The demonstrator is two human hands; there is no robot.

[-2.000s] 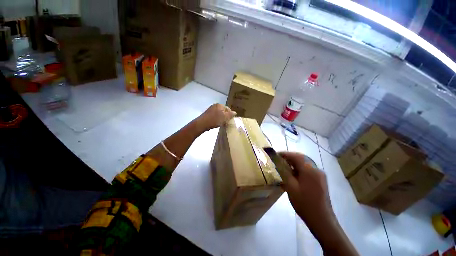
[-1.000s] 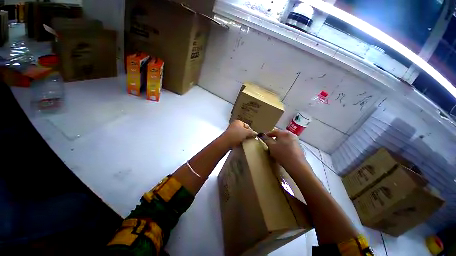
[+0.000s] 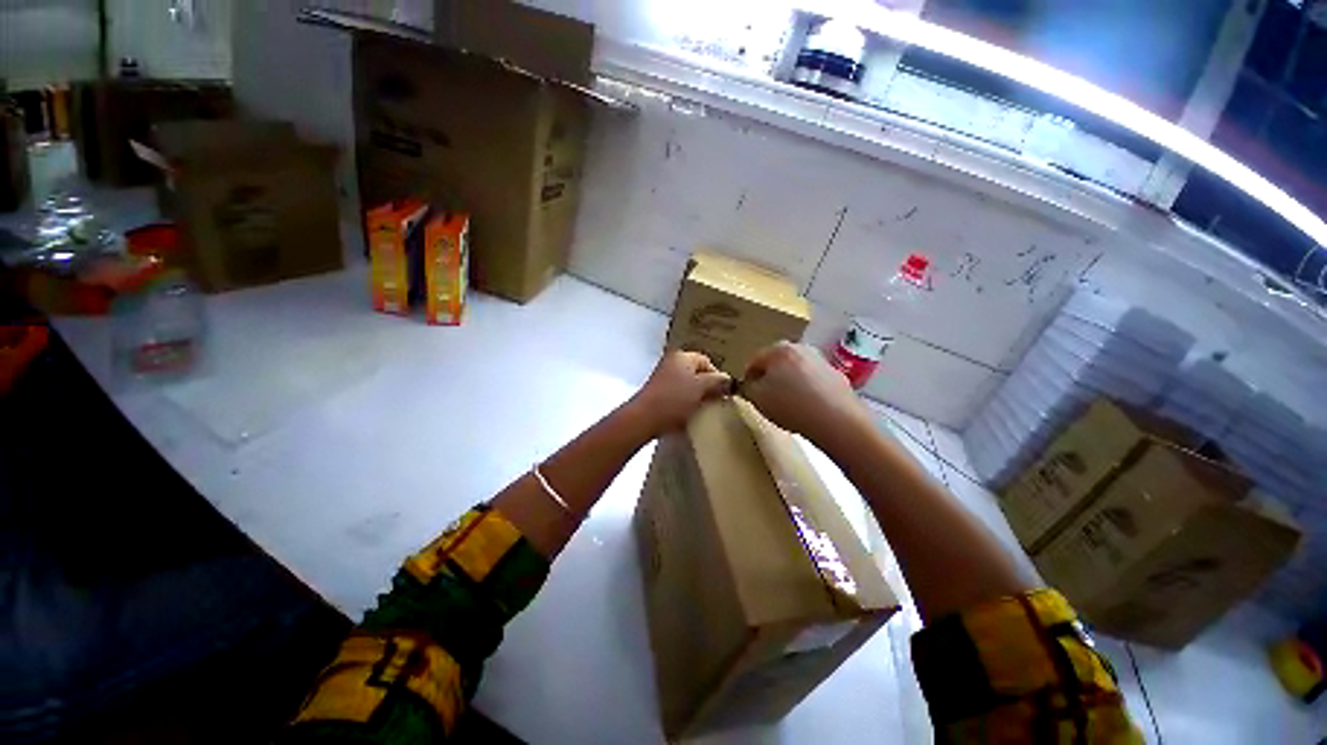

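Note:
A brown carton (image 3: 728, 517) stands before me with its taped top seam facing up. A shiny strip of tape (image 3: 818, 546) lies along the near part of the seam. My left hand (image 3: 684, 390) is at the carton's far top edge with its fingers curled; whether it grips the edge is unclear. My right hand (image 3: 793, 387) is closed at the same edge, fingertips close to the left ones. A small dark tip (image 3: 735, 387) shows between the hands, seemingly the utility knife's end; the rest is hidden.
A small carton (image 3: 739, 303) and a red-capped bottle (image 3: 873, 332) stand behind. Two orange retail boxes (image 3: 419, 265) and large cartons (image 3: 473, 175) are at back left. Another carton (image 3: 1150, 517) and a pale stack (image 3: 1084, 364) are at right, a clear container (image 3: 157, 338) at left.
My right hand has moved from the near part of the seam to the far edge beside my left hand. The carton appears turned slightly and nearer. In the last second the hands have barely moved.

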